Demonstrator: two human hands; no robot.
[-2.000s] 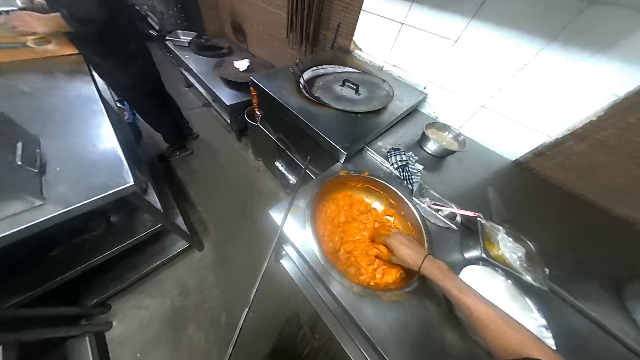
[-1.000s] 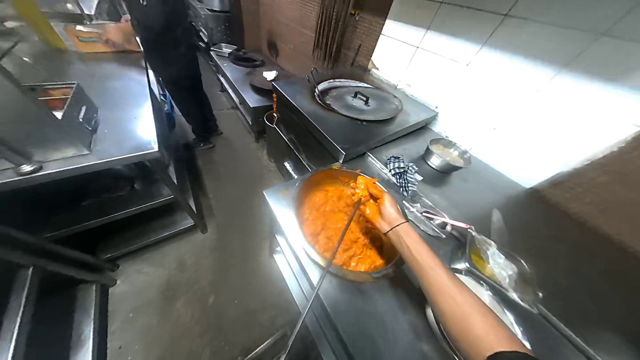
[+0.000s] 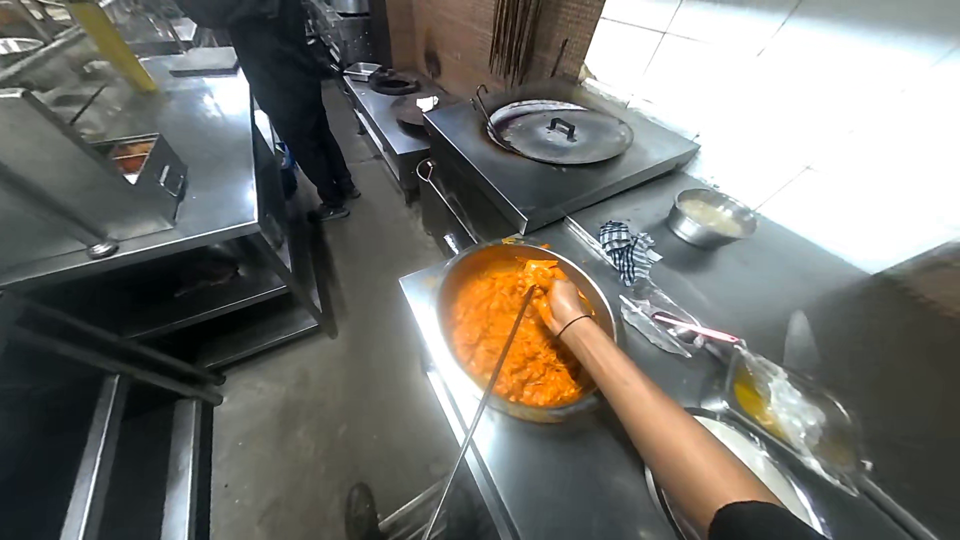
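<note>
A wide steel bowl (image 3: pixel 444 330) holds orange, sauce-coated pieces (image 3: pixel 491 330), perhaps marinated meat. My right hand (image 3: pixel 566 304), a dark band at its wrist, is over the bowl's upper right part, its fingers closed around some coated pieces (image 3: pixel 541 271). A long thin metal skewer (image 3: pixel 481 409) slants up from the bottom edge of the view, and its upper end meets the pieces at my fingers. How far it enters them cannot be told. My left hand is out of view, as is the skewer's lower end.
Right of the bowl lie a checked cloth (image 3: pixel 626 251), a steel bowl of pale contents (image 3: pixel 711 219), plastic bags (image 3: pixel 660 322) and a covered container (image 3: pixel 795 412). A lidded round pan (image 3: pixel 566 139) stands beyond. A person (image 3: pixel 289 97) stands by the left steel table (image 3: pixel 217 180).
My right hand was down among the coated pieces two seconds ago; it has since risen with some. The skewer, earlier left of the bowl, now reaches over it to my fingers.
</note>
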